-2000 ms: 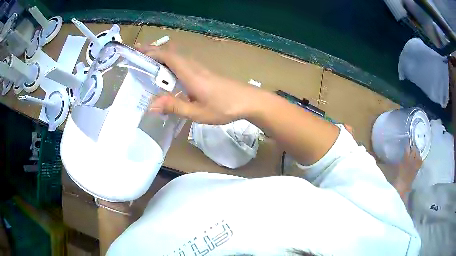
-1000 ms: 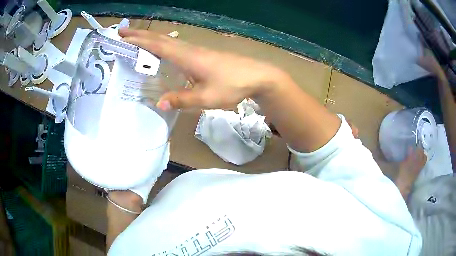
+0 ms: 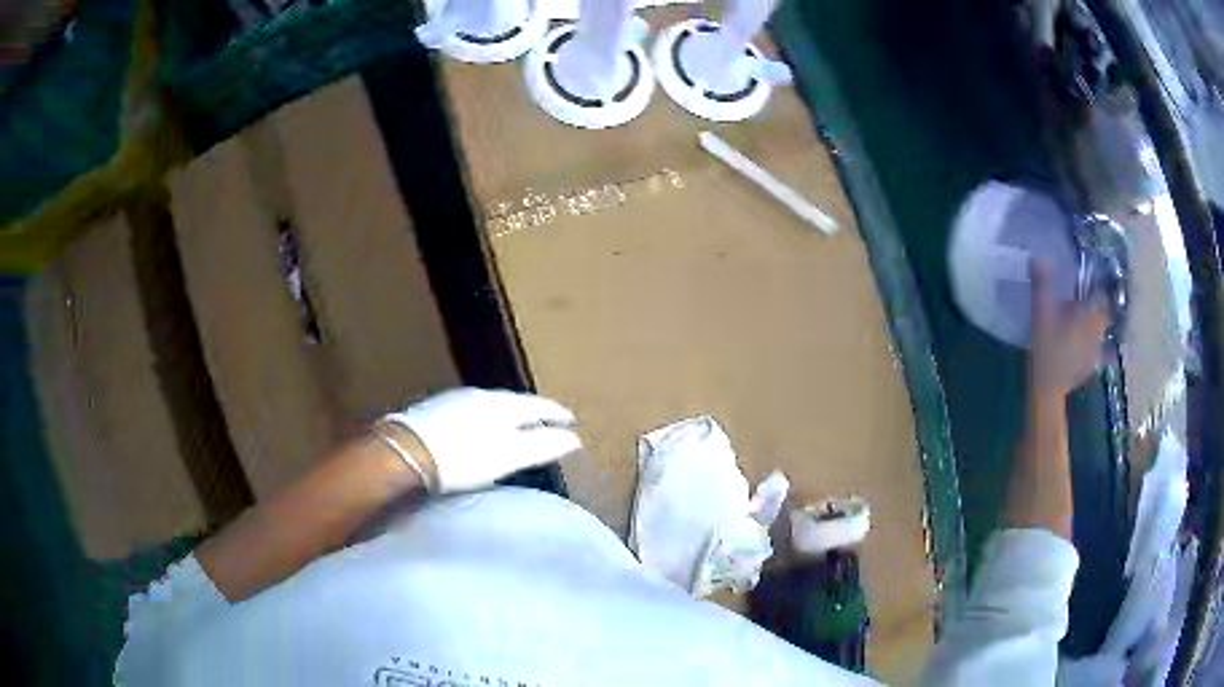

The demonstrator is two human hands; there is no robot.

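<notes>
A tank with a milky white rounded end is at the right, over the dark green conveyor. My bare right hand is on its lower right side and grips it; the far fingers are hidden or blurred. My left hand, in a thin white glove, is empty with its fingers stretched out at the bench's near edge. A crumpled white cloth lies on the cardboard-covered bench, to the right of my left hand.
White disc-and-stem inserts stand at the bench's far end. A thin white rod lies near them. A small dark green motor with a white wheel is beside the cloth. Brown cartons are at the left.
The view has turned. The tank has moved from above the bench by the inserts to the conveyor side with my right hand. My left hand has let go of it.
</notes>
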